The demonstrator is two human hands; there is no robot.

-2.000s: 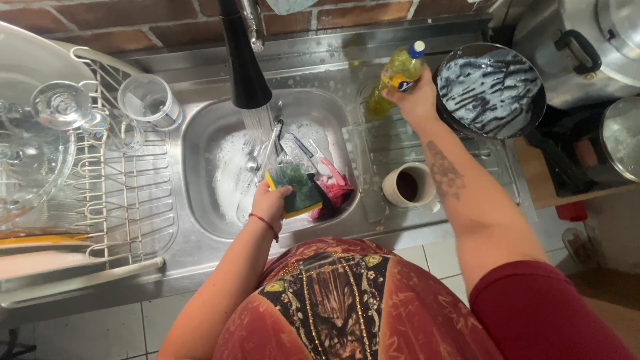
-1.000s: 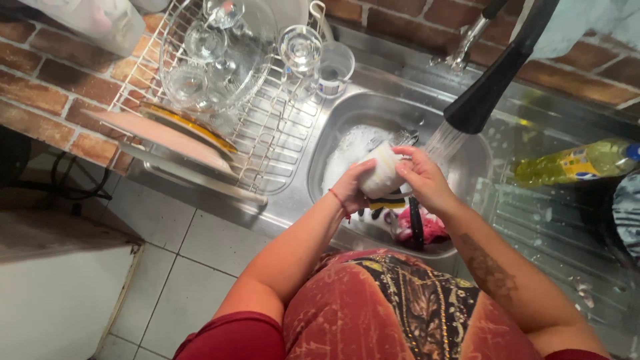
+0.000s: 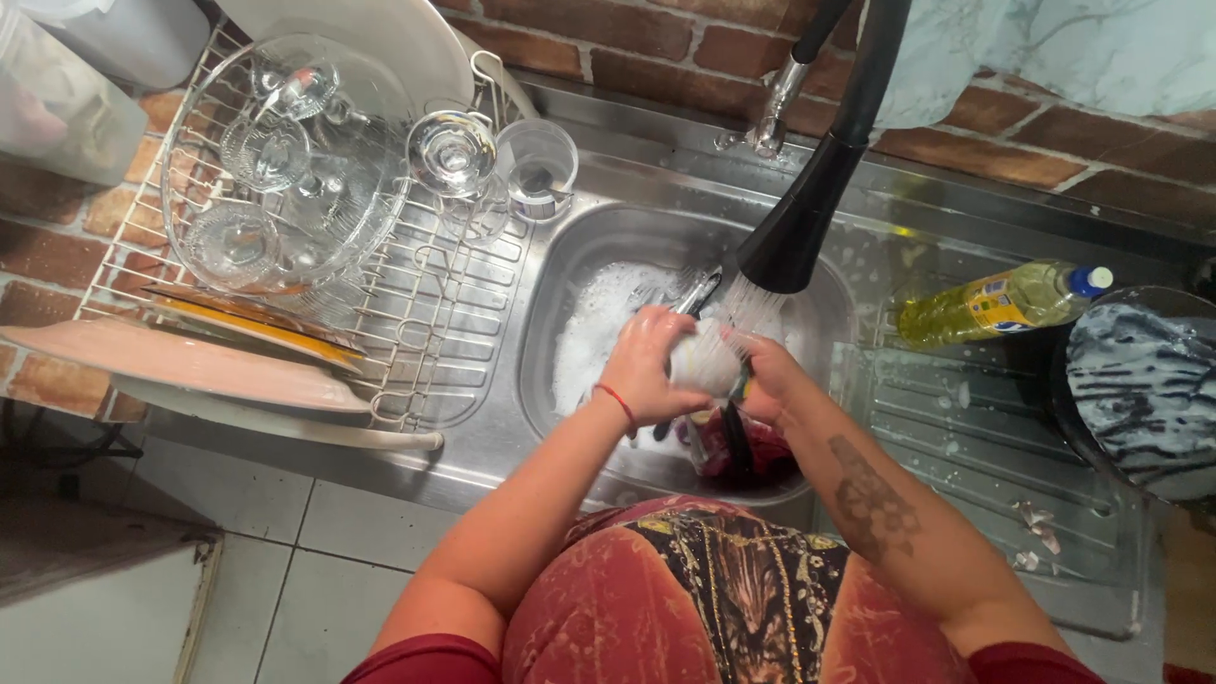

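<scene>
Over the steel sink basin (image 3: 560, 313), a white cup (image 3: 705, 359) sits between my two hands under spray from the black faucet head (image 3: 793, 228). My left hand (image 3: 646, 366) grips the cup's left side. My right hand (image 3: 768, 378) is at its right side; its fingertips are partly hidden by the water, and a bit of yellow and green shows beside them. Suds (image 3: 594, 328) and metal cutlery (image 3: 698, 290) lie in the basin. Below the cup is a dark red and pink item (image 3: 760, 456) with a black part across it.
At left, a wire dish rack (image 3: 456, 323) holds glassware, a large clear glass bowl (image 3: 380, 214), a plastic cup (image 3: 538, 171) and plates (image 3: 190, 366). On the right drainboard lies a bottle of yellow liquid (image 3: 1007, 302) beside a soapy black pan (image 3: 1140, 380). A brick wall stands behind.
Two seconds ago my right hand held the bottle and my left the sponge; now the bottle lies on the drainboard and both hands are on the white cup. The view has swung left.
</scene>
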